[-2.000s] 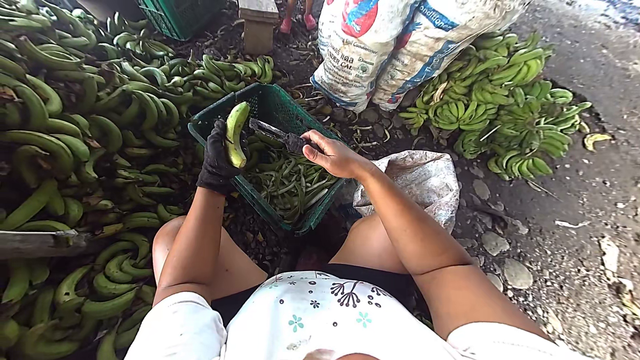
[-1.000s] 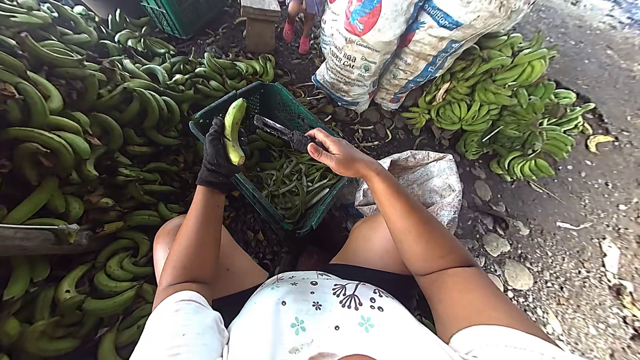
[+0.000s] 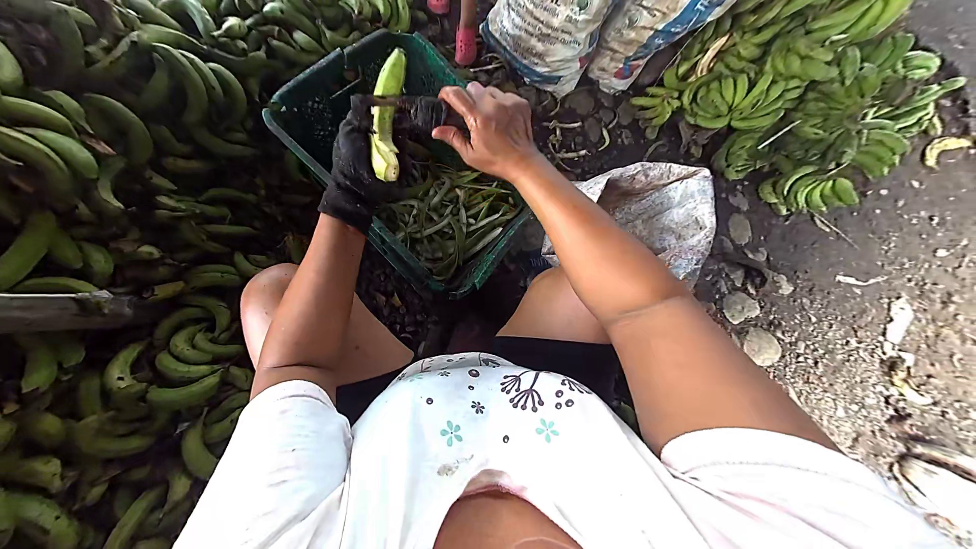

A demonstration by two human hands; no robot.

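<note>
My left hand, in a black glove, holds a green plantain upright, its surface partly pale. Bare, my right hand grips the dark wrapped handle of a peeling tool. The tool lies across the middle of the plantain; its exact type cannot be told. Both hands are over a green plastic crate. Long green peel strips lie inside the crate, below my hands.
Heaps of green plantains cover the left side. Woven sacks stand beyond the crate, near a person's foot in a pink shoe. A crumpled sack lies right of the crate. Green banana bunches and stones are on the right.
The peeling tool was apart from the plantain a second ago and now lies across it. My right hand has moved toward the plantain. The view has tipped lower.
</note>
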